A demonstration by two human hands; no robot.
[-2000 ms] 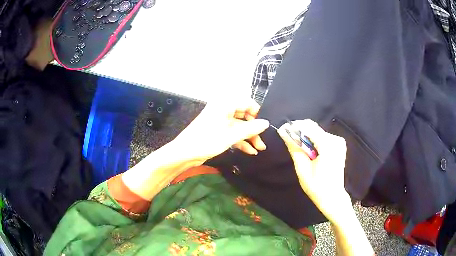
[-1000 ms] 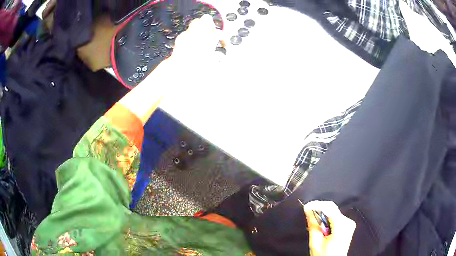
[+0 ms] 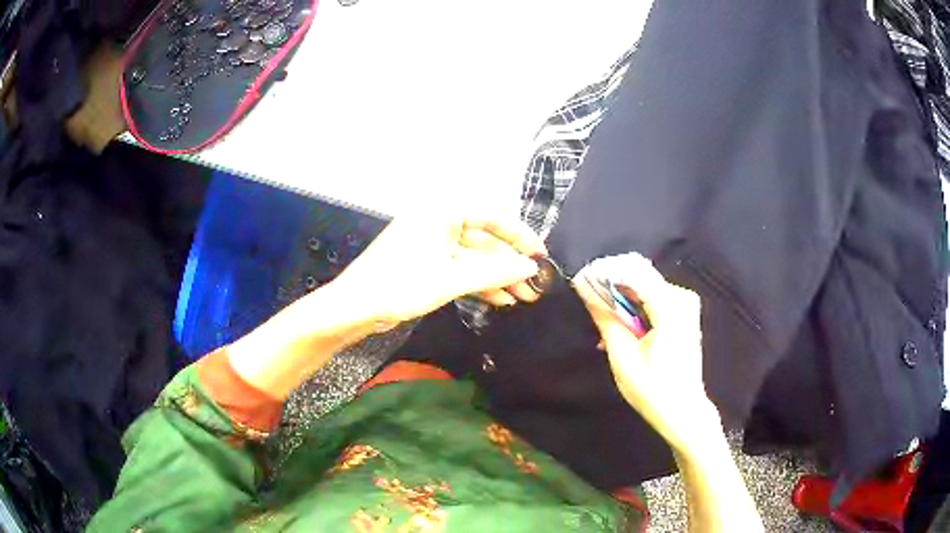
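My left hand (image 3: 474, 265) pinches a dark round button (image 3: 542, 276) between thumb and fingertips. My right hand (image 3: 646, 333) is just to its right, with small snips with a blue and pink grip (image 3: 629, 310) in the palm. Its thumb and finger are closed on a thin needle (image 3: 563, 274) whose tip points at the button. The dark jacket (image 3: 719, 156) lies below and behind both hands, across the lap. Its plaid lining (image 3: 552, 172) shows along the edge. Whether the needle has entered the button cannot be told.
The dark tray with a red-pink rim (image 3: 253, 99) holds many buttons at the upper left of the white tabletop (image 3: 417, 94). A blue crate (image 3: 214, 281) stands below the table edge. Dark garments (image 3: 83, 312) hang at left. A red object (image 3: 859, 495) is at lower right.
My left hand has come back from the button tray to beside my right hand and now holds a button. The view has shifted back towards the jacket. The right hand still holds the snips.
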